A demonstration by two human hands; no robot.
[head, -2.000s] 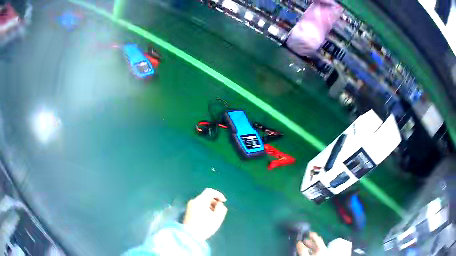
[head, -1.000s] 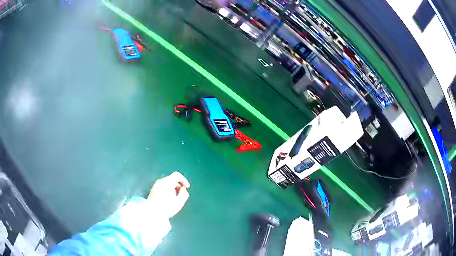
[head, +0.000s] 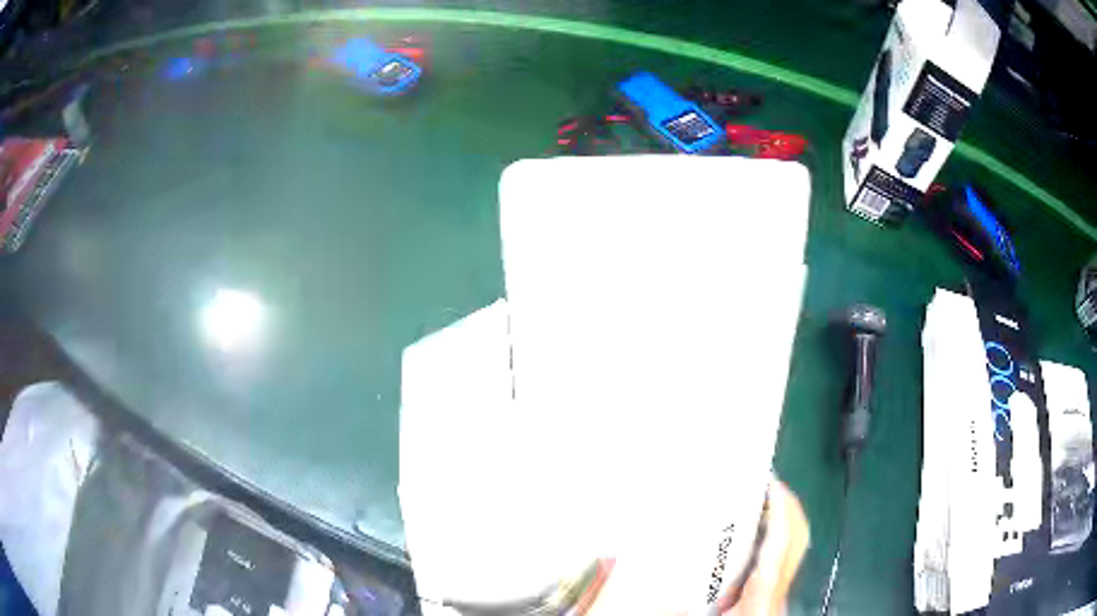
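A white carton [head: 656, 361], blank except for small black print near its lower right edge, fills the middle of the view. My right hand [head: 776, 548] is shut on its lower right edge, partly hidden by the card and cut off by the bottom of the picture. A small patch of skin [head: 589, 587] shows at the carton's bottom edge; I cannot tell which hand it belongs to. The rest of my left hand is not visible. The black barcode scanner [head: 860, 373] lies on the green mat, right of the carton, its cable running down.
A flat carton stack [head: 956, 469] lies at the right. An opened BT200 box [head: 908, 120] stands at the upper right. Blue testers [head: 668, 111] with red and black leads lie along the far side. Plastic-wrapped cartons [head: 247, 578] show at the lower left, below the bench edge.
The white carton has come into view in my right hand. My left hand, seen plainly before, no longer shows clearly. The view has turned, bringing the scanner and flat stack into full view.
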